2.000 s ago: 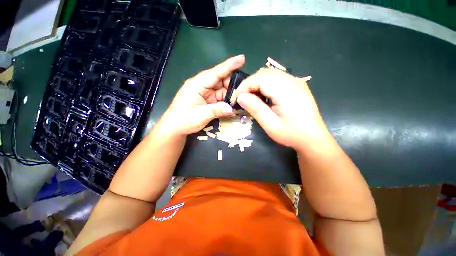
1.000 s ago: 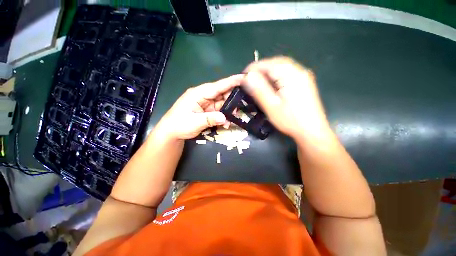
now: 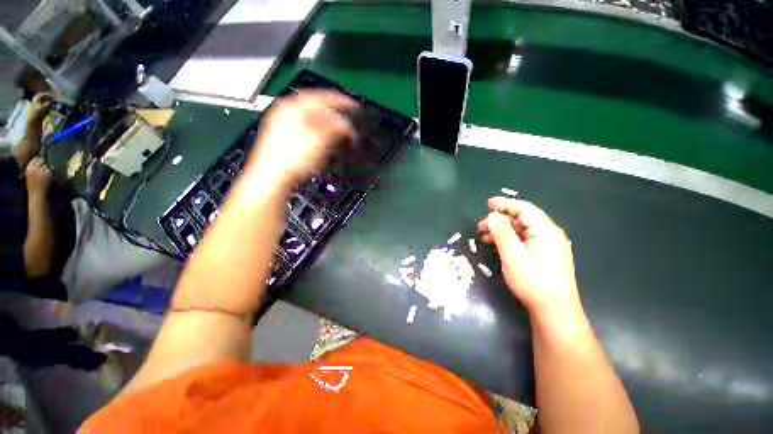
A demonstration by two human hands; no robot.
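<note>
My left hand (image 3: 309, 136) is blurred, above the glossy black blister tray (image 3: 203, 203). A dark blurred shape shows by its fingers; I cannot tell whether it holds the housing. My right hand (image 3: 534, 258) is low over the dark green surface, right of the pile, thumb and fingertips close together; whether something small is between them is unclear. A loose pile of cream strips (image 3: 445, 280) lies in front of me, with several strips scattered around it. A longer pale strip (image 3: 509, 192) lies just beyond my right fingertips.
A dark phone-like screen (image 3: 443, 102) stands on a grey arm at the far edge. Beyond the white edge strip (image 3: 542, 151) is a glossy green belt (image 3: 593, 93). At left are a beige box (image 3: 133, 146) with cables and another person's arms (image 3: 38, 195).
The view has turned left and up. My left hand has moved from the housing's place over the pile to the tray. The hands are now apart, and the black housing no longer shows clearly.
</note>
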